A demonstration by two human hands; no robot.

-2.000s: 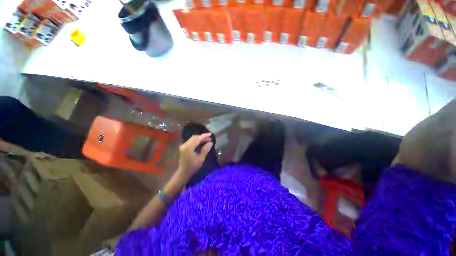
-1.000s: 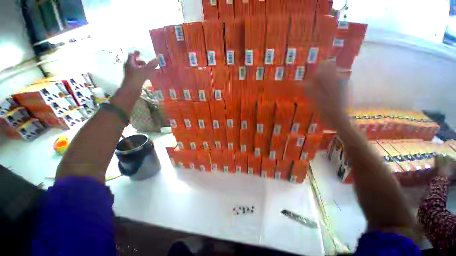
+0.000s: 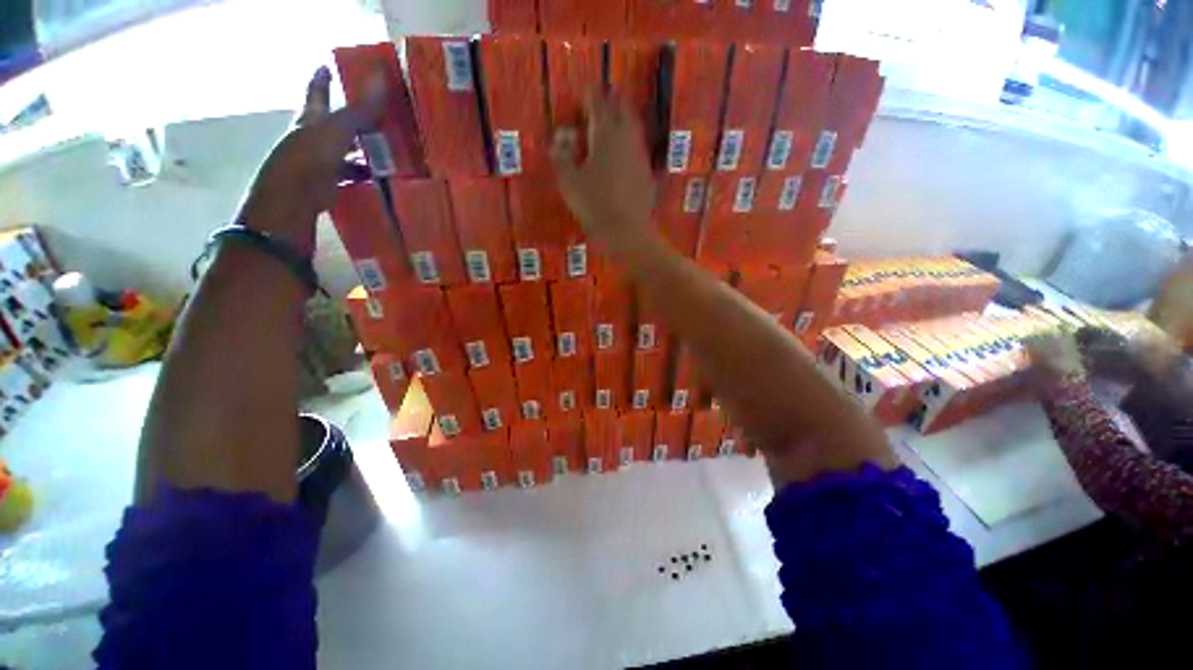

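A tall wall of stacked orange cartons [image 3: 569,308] stands on the white table [image 3: 563,576], with small white barcode patches on the carton ends. My left hand [image 3: 304,164] is at the upper left corner of the stack, its fingers against the leftmost upper carton. My right hand [image 3: 608,177] is on the front of the upper rows near the middle, its fingers raised and spread a little. Whether either hand grips a carton cannot be told. One carton low at the left sits askew.
A black mug [image 3: 325,471] stands left of the stack, partly behind my left arm. Small dark dots [image 3: 684,563] lie on the table. More cartons [image 3: 916,360] lie at right, where another person's speckled sleeve [image 3: 1106,439] reaches in. Yellow items [image 3: 124,327] are at far left.
My right hand has moved left from the stack's right side to its middle. My left hand has come onto the upper left corner. The view has shifted, and the slim tool is out of sight.
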